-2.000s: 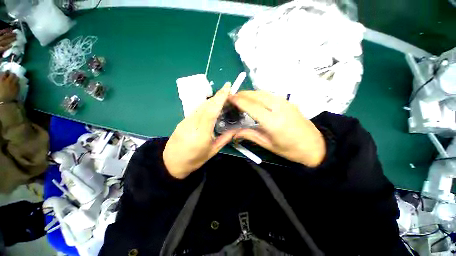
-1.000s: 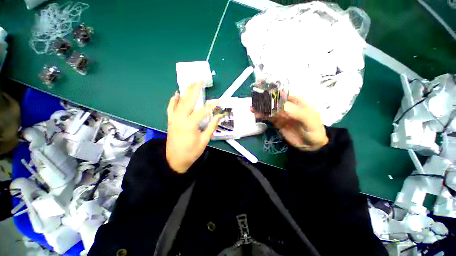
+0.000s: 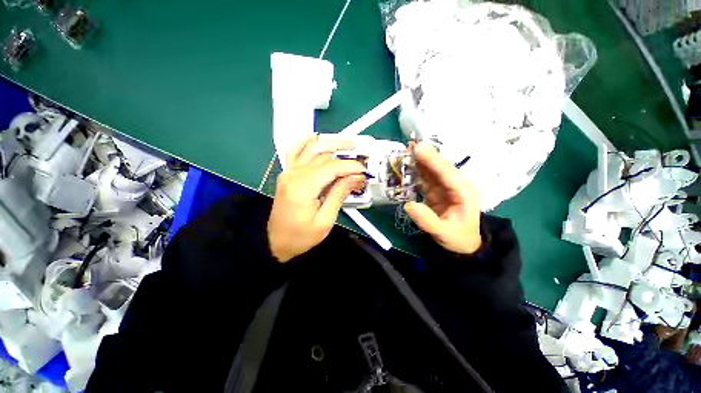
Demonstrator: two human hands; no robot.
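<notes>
A white camera housing [image 3: 375, 175] lies in front of me at the bench edge. Its bracket arm [image 3: 294, 92] points away from me, and two flat white antennas stick out, one up to the right [image 3: 371, 114], one down [image 3: 367, 229]. My left hand [image 3: 305, 198] grips the housing's left part, fingers over its opening. My right hand [image 3: 448, 201] holds the camera module [image 3: 399, 173] between fingers and thumb at the housing's right end. Some coloured wires show on the module. How far it sits inside is hard to tell.
A large clear bag of white parts [image 3: 484, 100] lies behind my right hand. Spare camera modules [image 3: 74, 28] lie at the far left. A blue bin [image 3: 184, 206] of white housings is at the left. White units with black cables [image 3: 626, 238] are piled at the right.
The hands first cupped the module together, then parted. My right hand has since brought the module left and against the housing's right end. My view has shifted, so the bin shows more.
</notes>
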